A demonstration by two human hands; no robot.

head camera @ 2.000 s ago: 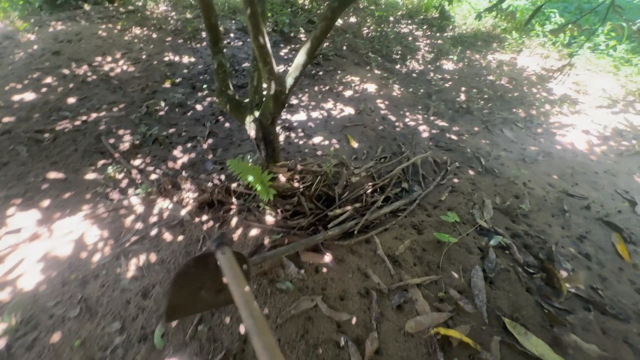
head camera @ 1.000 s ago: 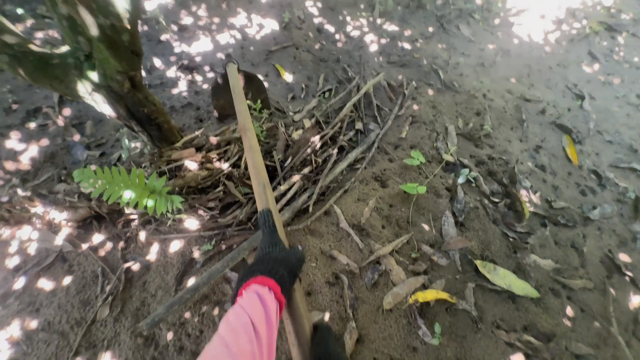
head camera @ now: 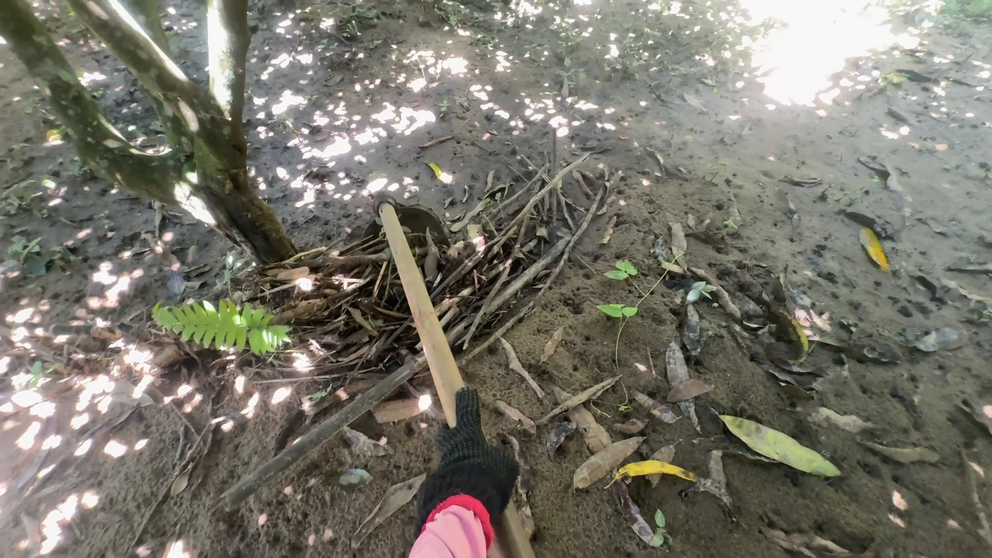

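Note:
My left hand, in a black knit glove below a pink sleeve, grips the wooden handle of a hoe near the bottom centre. The handle reaches up and forward over a heap of dry sticks and leaves. At its far end the dark metal hoe blade rests at the back of the heap, partly hidden by the handle and the debris. My right hand is not in view; the lower end of the handle runs out of the bottom edge.
A forked tree trunk stands at the left, close to the heap. A green fern frond grows below it. One long stick slants out toward the lower left. Fallen leaves and a small green seedling are on the soil at right.
Two seconds ago the hoe blade was on the near side of the heap; it is now at the far side. The right glove, partly visible one second ago, has left view.

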